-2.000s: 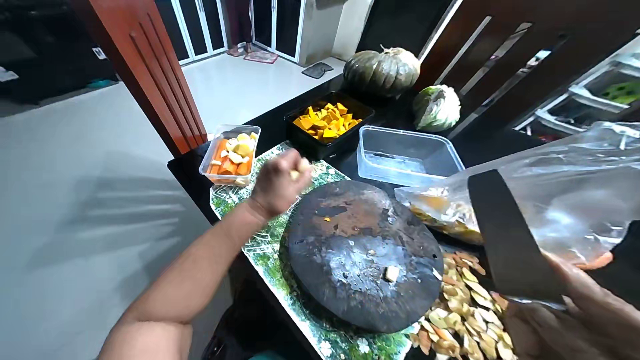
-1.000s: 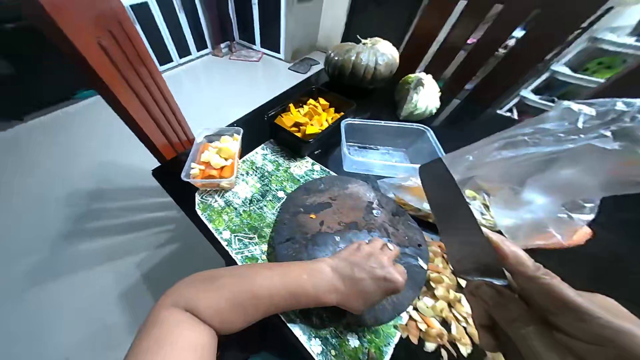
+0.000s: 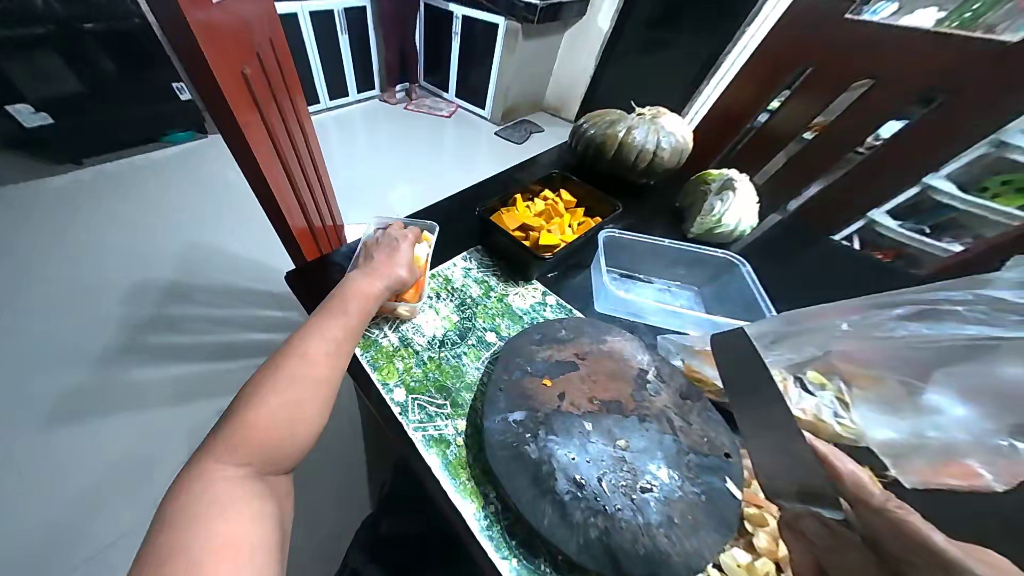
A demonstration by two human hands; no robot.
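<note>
My left hand (image 3: 392,260) reaches into a small clear plastic container (image 3: 433,230) of orange and pale cut vegetable pieces at the table's left edge; its fingertips are hidden. In my right hand (image 3: 872,512) is a broad-bladed knife (image 3: 772,416), its blade pointing up and away, over vegetable peelings (image 3: 756,536). Between the hands lies a round, dark, worn chopping board (image 3: 608,448) with small scraps on it. Behind the board stands a clear rectangular plastic container (image 3: 680,284) with no food visible in it.
A black tray (image 3: 596,204) holds orange squash cubes (image 3: 548,220). Behind it are a whole pumpkin (image 3: 632,142) and a cabbage (image 3: 720,204). A clear plastic bag (image 3: 920,376) lies to the right. A green-patterned mat (image 3: 448,336) is under the board; a red wooden post (image 3: 264,120) rises at the left.
My left hand has moved from the chopping board to the small container at the left. The pale piece seen earlier on the board is gone from it. My right hand still holds the knife.
</note>
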